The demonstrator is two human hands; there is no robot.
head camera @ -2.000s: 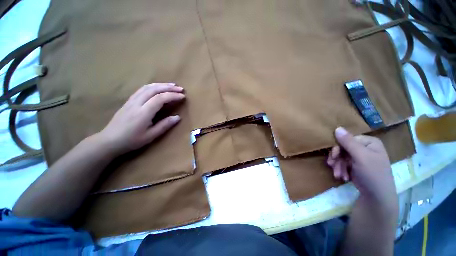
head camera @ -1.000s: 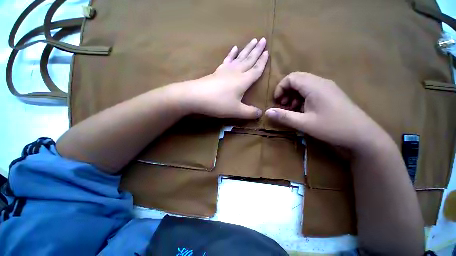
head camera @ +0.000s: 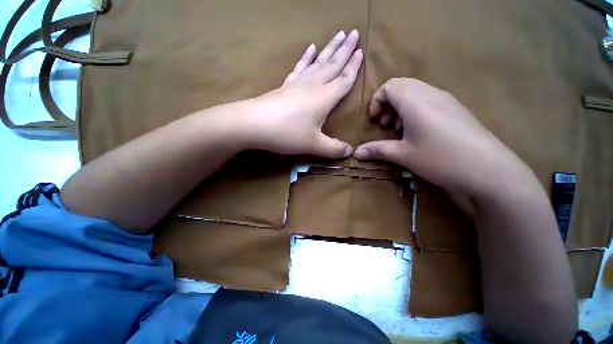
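A brown bag body panel (head camera: 222, 54) lies flat, its centre seam running up the middle. My left hand (head camera: 319, 101) rests on it left of the seam, fingers apart, holding nothing. My right hand (head camera: 430, 127) is right of the seam with fingers curled inward. Both thumb tips press at the seam just above the upper notch edge and nearly touch. White pieces (head camera: 299, 173) show at the notch corners. The lower layer (head camera: 228, 252) shows below, with its own notch. Whether the right fingers hold anything is hidden.
Thin brown strap loops (head camera: 47, 67) lie at the left on the white table (head camera: 349, 275). A black label (head camera: 563, 201) lies on the panel beside my right forearm. A small shiny lump (head camera: 608, 47) is at the right edge. An amber thing is cut off at the right edge.
Since the earliest frame both hands have come together at the centre seam above the notch. Since one second ago they have barely moved; the view has shifted slightly.
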